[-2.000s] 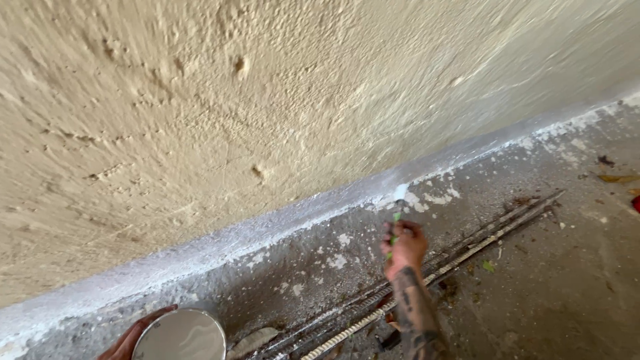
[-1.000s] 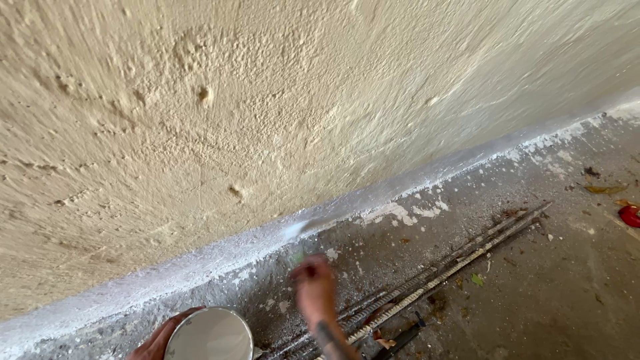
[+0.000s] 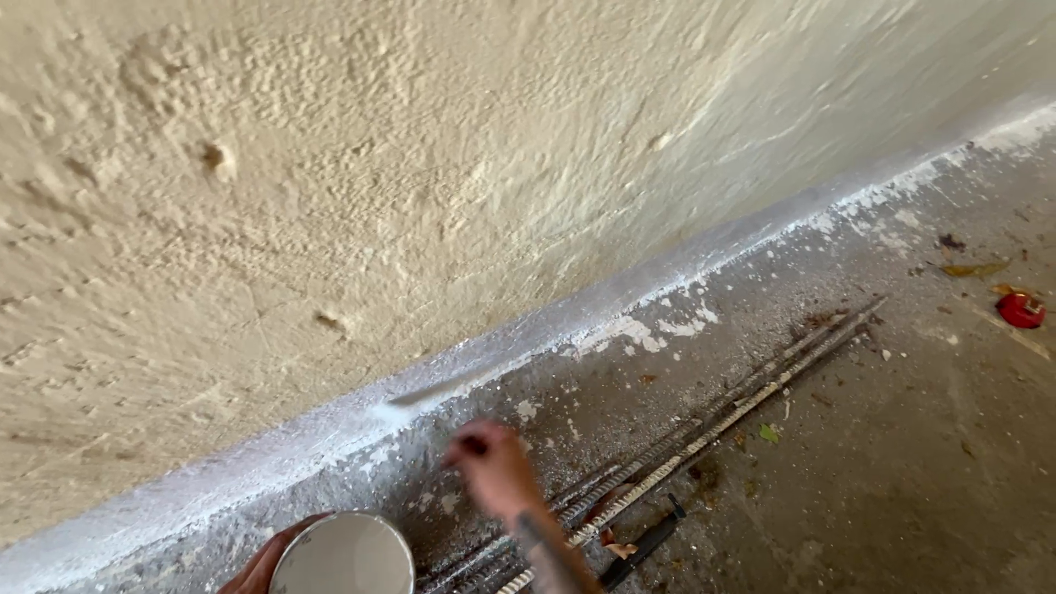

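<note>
My right hand (image 3: 487,462), blurred, is closed around the handle of a paintbrush; its pale, smeared bristles (image 3: 392,412) lie against the white-painted strip (image 3: 272,450) at the foot of the rough cream wall (image 3: 412,190). Most of the brush handle is hidden or blurred. At the bottom edge, my left hand (image 3: 268,565) holds a round container of pale paint (image 3: 342,557) from its left side. The container is cut off by the frame.
Ribbed steel bars (image 3: 685,454) lie on the concrete floor (image 3: 825,495), roughly along the wall, beneath my right forearm. A black strip-like object (image 3: 648,544) is beside them. A red object (image 3: 1020,310) and dry leaves (image 3: 973,269) lie at the right. White paint spots mark the floor.
My right hand and the brush have moved left and down along the foot of the wall, closer to the paint container. My left hand still holds the container.
</note>
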